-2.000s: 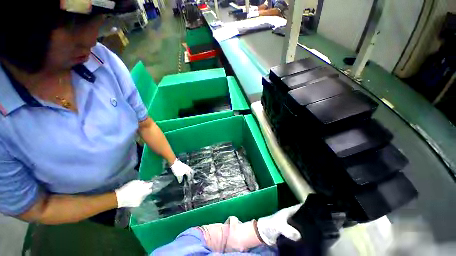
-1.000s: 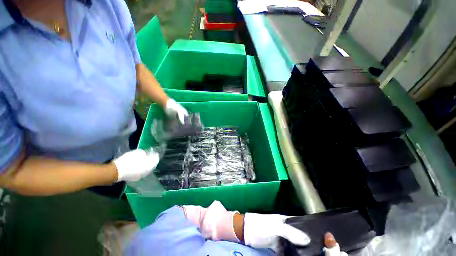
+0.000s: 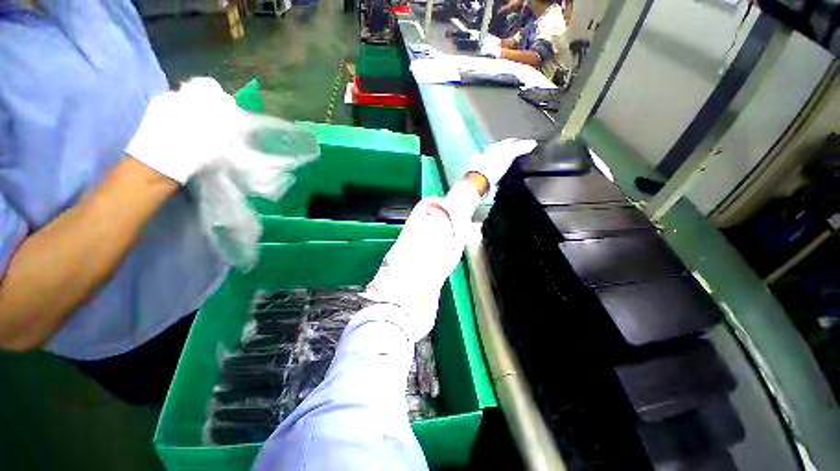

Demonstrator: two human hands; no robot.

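Note:
Black housings [image 3: 626,262] stand in a long stepped stack along the line edge. My left hand [image 3: 502,164], in a white glove, reaches to the far end of the stack. Its fingers lie along the far left side of a black housing [image 3: 553,156] there and appear to grip it; the thumb is hidden. My left sleeve crosses the near green box [image 3: 318,267], covering part of the bagged housings [image 3: 267,368] in rows inside. My right hand is out of the picture.
A person in blue stands at left, a gloved hand [image 3: 189,129] holding a clear bag [image 3: 244,175]. A second green box [image 3: 368,152] holds dark parts. A pale padded rail [image 3: 502,359] runs beside the stack. Another person sits farther up the line.
My left hand has moved from the near end, where it held a black housing, to the stack's far end. My right fingers have left view. The co-worker's gloved hand with the bag has risen.

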